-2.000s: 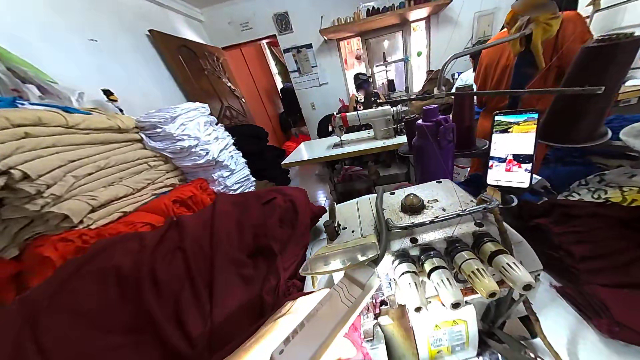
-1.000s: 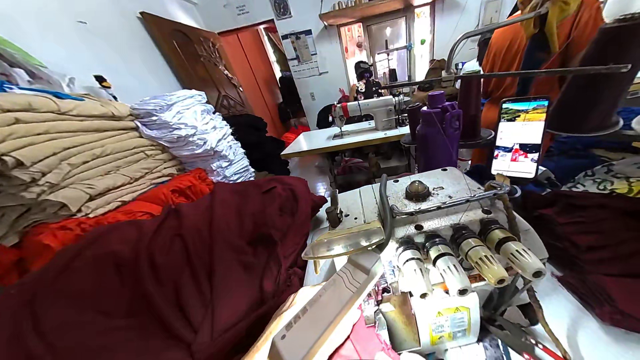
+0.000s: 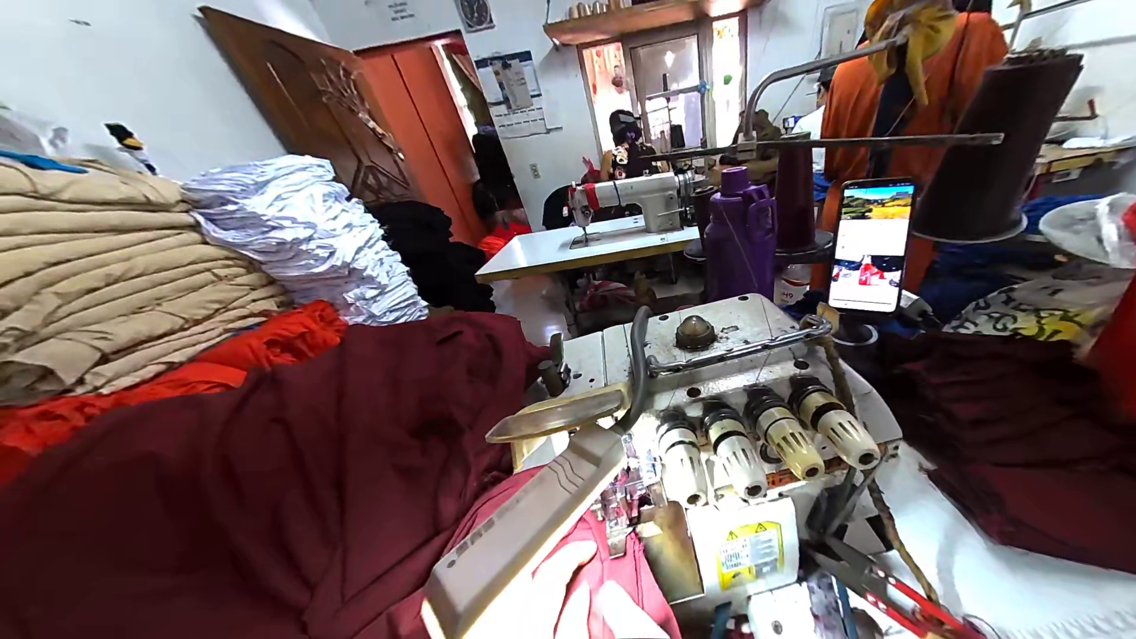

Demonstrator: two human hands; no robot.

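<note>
Maroon fabric (image 3: 355, 479) is heaped to the left of a white overlock sewing machine (image 3: 737, 328), and part of it lies brightly lit at the presser foot (image 3: 617, 524). Fingers of what looks like my left hand (image 3: 572, 595) rest on this lit fabric at the bottom edge, partly behind a long lamp (image 3: 524, 532); their grip is unclear. My right hand cannot be made out. Several thread tension dials (image 3: 732, 448) line the machine's front. Red-handled snips or pliers (image 3: 896, 590) lie at the lower right.
Folded beige cloth (image 3: 115, 275) and white cloth (image 3: 306, 235) are stacked at left. Behind the machine stand a purple flask (image 3: 741, 235), a phone (image 3: 871, 246) and a dark thread cone (image 3: 998, 146). Another sewing machine (image 3: 635, 200) is farther back, with a person (image 3: 630, 146) beyond. More maroon fabric (image 3: 1021, 444) lies right.
Fingers now show on the lit fabric beside the lamp, where none were plain a second ago. The heaped fabric has hardly moved.
</note>
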